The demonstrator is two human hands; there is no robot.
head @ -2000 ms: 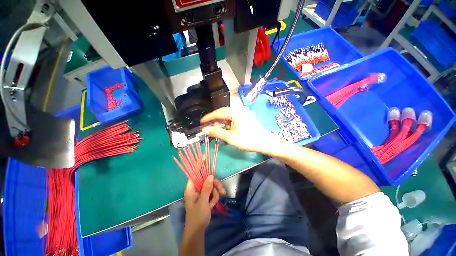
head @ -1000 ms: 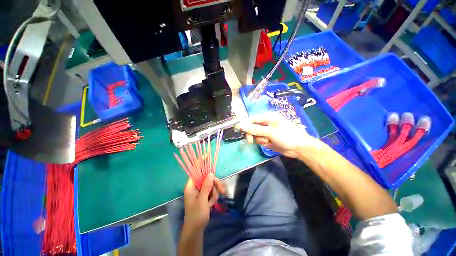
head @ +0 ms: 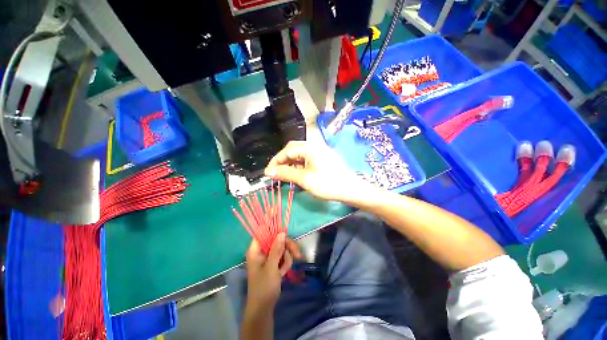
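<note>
My left hand (head: 269, 260) holds a fan of thin red wires (head: 261, 216) below the front of the press, their ends pointing up toward it. My right hand (head: 293, 169) is at the front of the black crimping die (head: 256, 143), thumb and forefinger pinched together near the wire tips. Whether a tiny terminal is between those fingertips is too small to tell. The black crimping press (head: 266, 40) stands above. A light blue terminal tray (head: 343, 149) with a heap of small silver pieces lies right of the die, partly behind my right forearm.
Bundled red leads with whitish caps lie in a large blue bin (head: 466, 99) at right. A rear bin (head: 452, 56) holds orange, white and black pieces. A small blue box (head: 130, 99) is back left. Loose red wires (head: 143, 192) lie at left, near a grey plate (head: 56, 189). A gooseneck (head: 379, 60) curves above the tray.
Since one second ago, my right hand has moved left from beside the tray to the front of the die. My left hand with the wires has hardly moved.
</note>
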